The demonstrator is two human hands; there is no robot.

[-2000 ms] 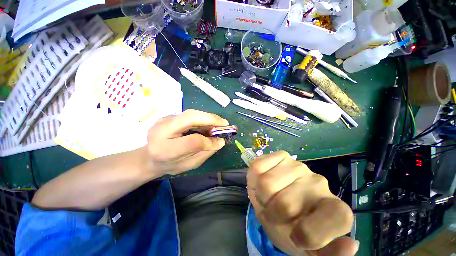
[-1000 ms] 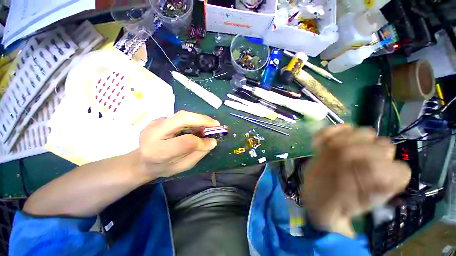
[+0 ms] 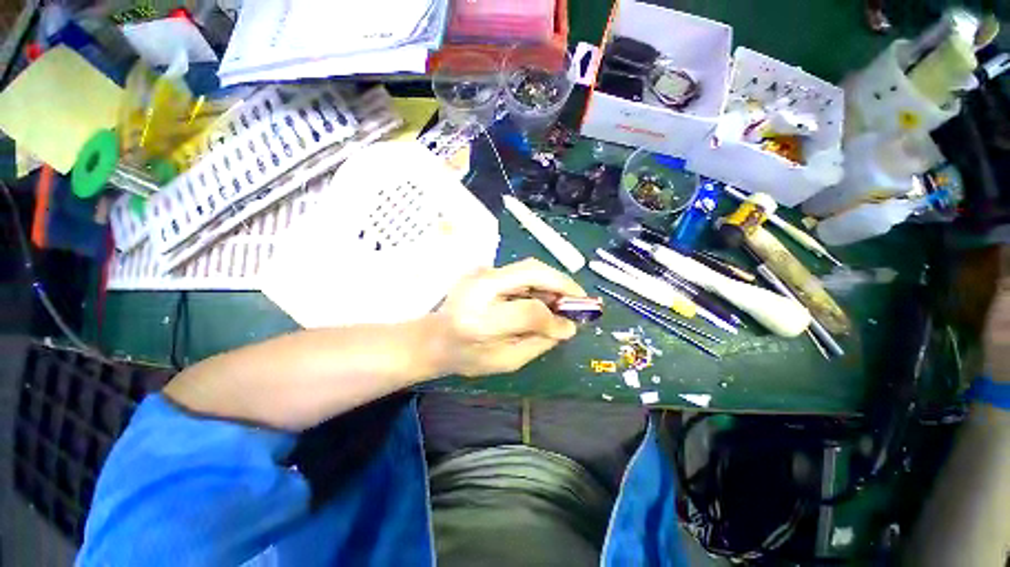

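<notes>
My left hand (image 3: 504, 321) holds a small dark watch module (image 3: 579, 307) with a light, pinkish edge between thumb and fingertips, above the bench near its front edge. Its far part is hidden by the fingers. My right arm reaches along the right rim of the picture. My right hand (image 3: 1000, 327) is blurred and cut off by the edge, so its fingers and anything in them cannot be seen. Small gold and white bits (image 3: 635, 354) lie on the green bench just right of and below the module.
Slim tools, a white-handled tool (image 3: 725, 286) and a mottled brush handle (image 3: 800, 271) lie right of my left hand. A pale-handled probe (image 3: 545, 235) lies behind it. A sticker sheet (image 3: 332, 266) lies left. White boxes (image 3: 653, 127) and a clear cup (image 3: 656, 186) stand at back.
My right hand has moved from beside the module with the green-tipped syringe to the far right edge. The view has swung, and my left hand still holds the module.
</notes>
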